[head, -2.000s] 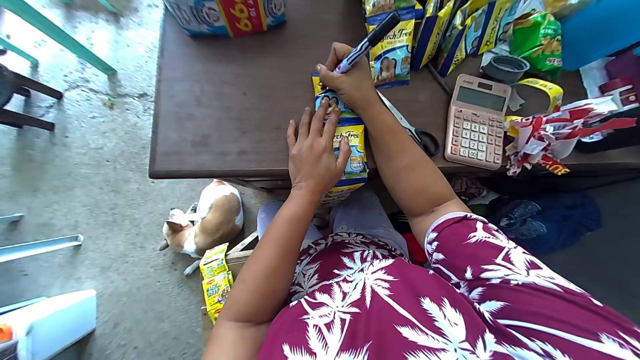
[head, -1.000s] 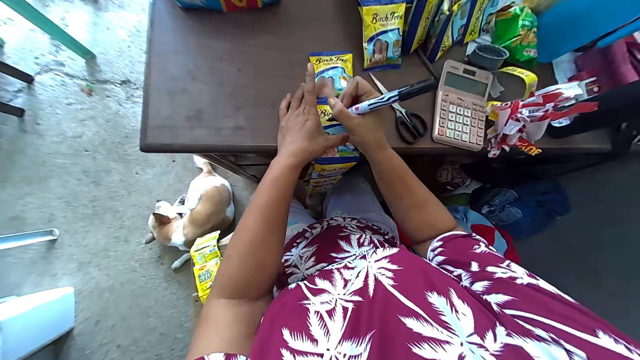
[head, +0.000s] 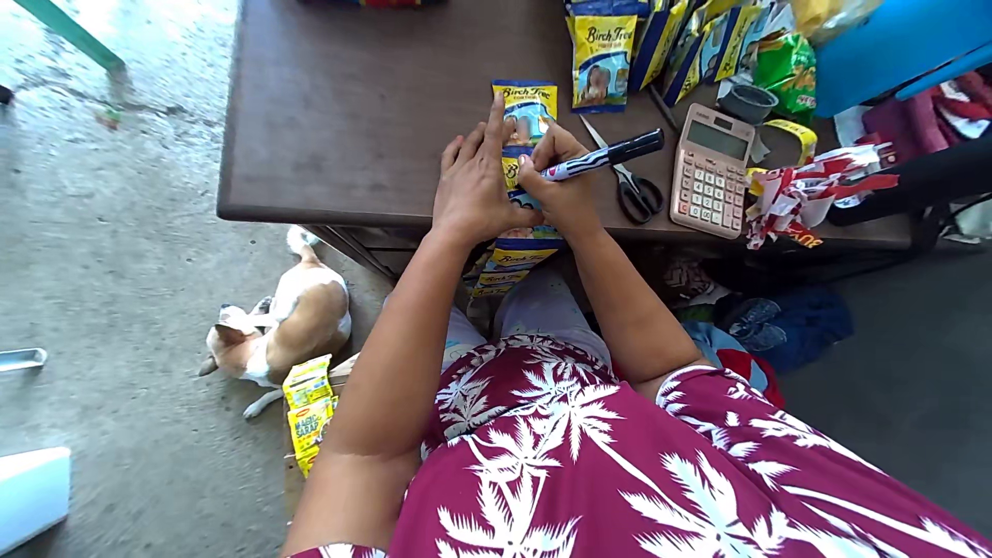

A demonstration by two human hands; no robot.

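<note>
A strip of joined Birch Tree sachets (head: 530, 99) lies on the brown table (head: 349, 116) and hangs over its front edge toward the lap. My left hand (head: 479, 190) lies on the strip with its fingers spread, pressing it to the table. In my right hand (head: 559, 174) is a marker pen (head: 601, 157), its black end pointing up and right. The pen's other end is hidden by my fingers at the sachets. Scissors (head: 637, 194) with dark handles lie right of my right hand, beside a pink calculator (head: 711, 172).
More Birch Tree sachets (head: 603, 62) stand at the back right, near a green packet (head: 785, 77) and a small dark cup (head: 748, 102). Torn red and white wrapper strips (head: 806, 190) lie right of the calculator. A dog (head: 287, 318) lies on the floor, by yellow seasoning sachets (head: 308, 411).
Two seconds ago my right hand was at the upper part of the sachet strip, with the pen pointing up; it has since moved down the strip. My left hand stays on the strip.
</note>
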